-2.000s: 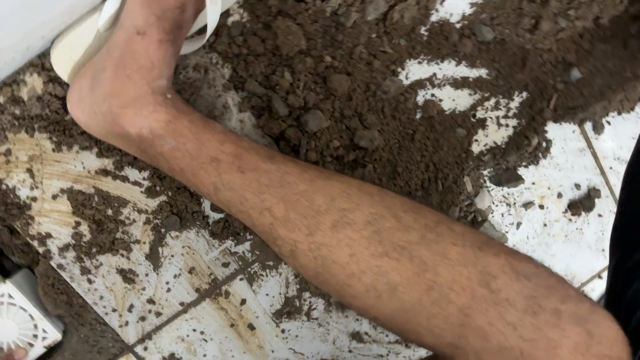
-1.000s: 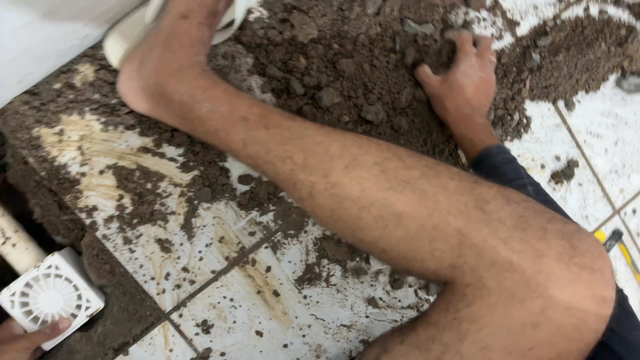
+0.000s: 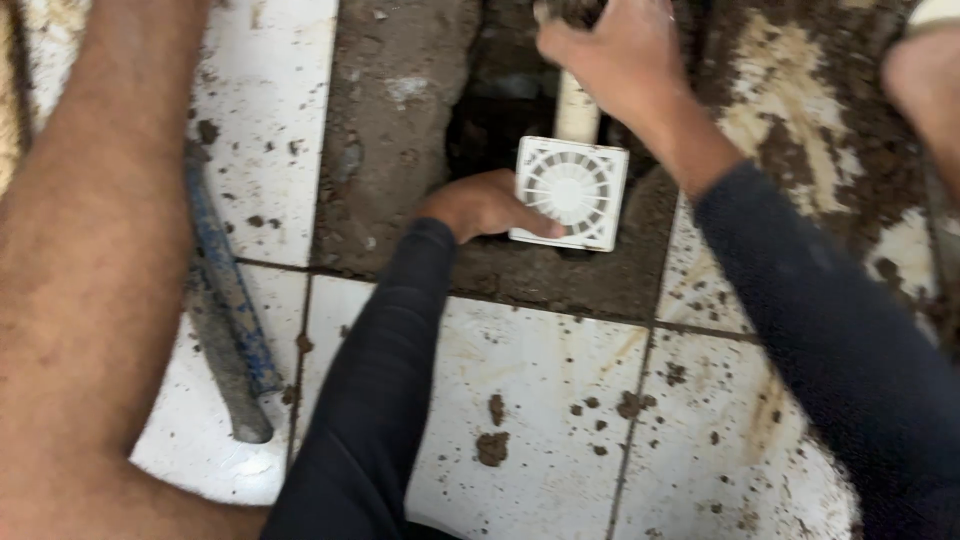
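A square white plastic drain grate [image 3: 568,193] lies over the hole in the floor, at the end of a pale pipe [image 3: 576,112]. My left hand [image 3: 491,206] holds its left edge, with the thumb on top and the other fingers hidden beneath. Above the pipe, near the top edge of the view, my right hand [image 3: 622,56] is curled around a dark clump of soil [image 3: 574,10], partly cut off by the frame and slightly blurred.
The dug hole [image 3: 495,124] has rough mortar edges. Soil-spattered white tiles [image 3: 532,360] surround it. Two worn bars or handles, one blue [image 3: 232,277] and one grey [image 3: 225,360], lie beside my bent leg [image 3: 90,247]. More soil [image 3: 795,150] covers the tiles at right.
The view has swung left to the hole. My right hand has moved from the soil heap to above the pipe, now with soil in it. My left hand stays at the grate.
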